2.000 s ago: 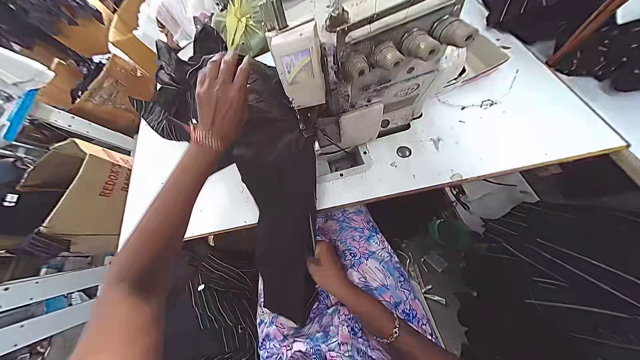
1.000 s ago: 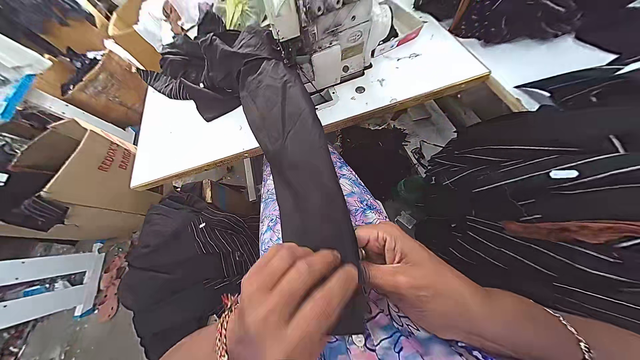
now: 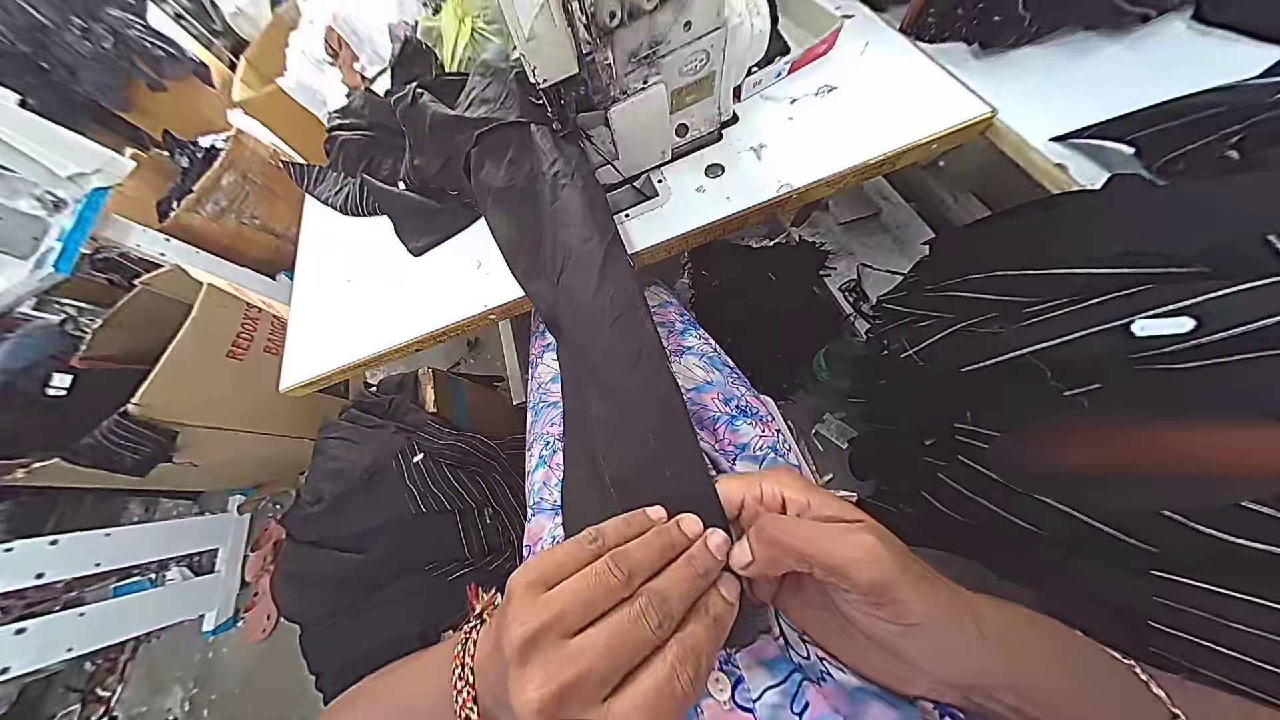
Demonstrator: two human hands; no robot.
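A long black fabric piece runs from the industrial sewing machine down over my lap. My left hand, with a braided thread band at its wrist, lies across the lower end of the cloth, fingertips at its right edge. Thumb and fingers of my right hand pinch that same edge, close against the left fingertips. The rest of the black garment is bunched on the white machine table, left of the needle area. What lies beneath my left palm is hidden.
Black striped garments are heaped at the right, and another dark pile sits low at the left. Beyond it stand an open cardboard box and a white metal frame. The table's wooden edge crosses ahead of my lap.
Two seconds ago my left hand was on the cloth beside the machine; now it is at the lower end, next to my right hand. The view has shifted. Since one second ago, the left fingers have settled flatter.
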